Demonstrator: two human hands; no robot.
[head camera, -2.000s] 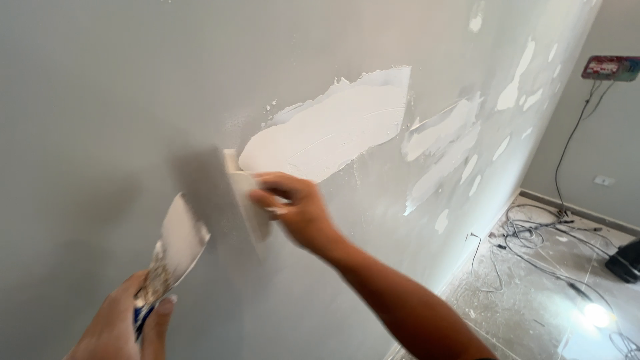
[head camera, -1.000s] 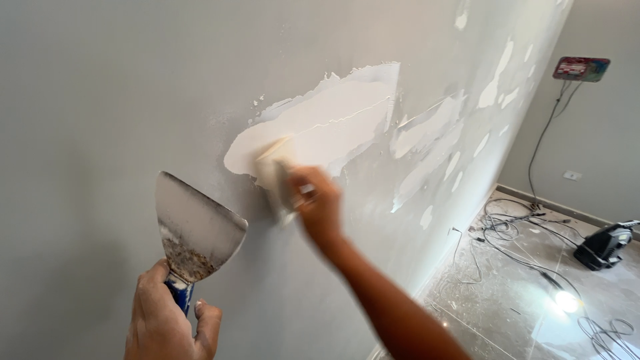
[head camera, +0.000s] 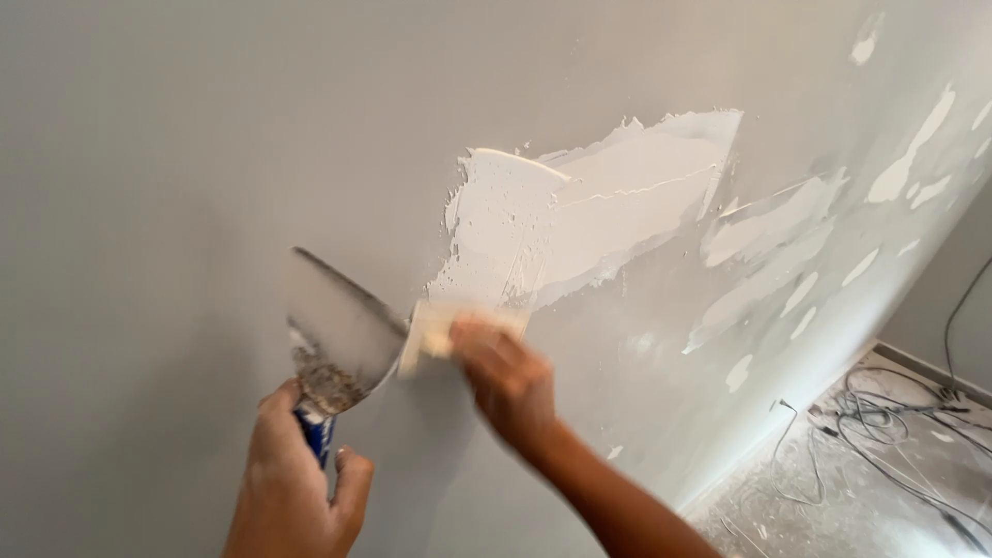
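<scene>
My left hand (head camera: 298, 473) grips the blue handle of a putty knife (head camera: 345, 318), whose broad blade points up and is crusted near the handle. Just right of the blade, my right hand (head camera: 508, 380) holds a pale, flat spreader (head camera: 465, 329), blurred by motion, against the grey wall. Its edge lies at the lower end of a white filler patch (head camera: 504, 217). The patch has ragged edges, small pits at its left part and a thin raised ridge running right. The spreader's grip is partly hidden by my fingers.
Thinner filler smears (head camera: 767, 225) and several small white spots lie farther right on the wall. At the lower right, tangled dark cables (head camera: 876, 411) run over a dusty floor (head camera: 783, 511), near the baseboard (head camera: 930, 376) of the adjoining wall.
Fresh filler now widens the patch's left end and reaches lower. My right hand has moved down with the spreader from the patch's left end. My left hand still holds the putty knife.
</scene>
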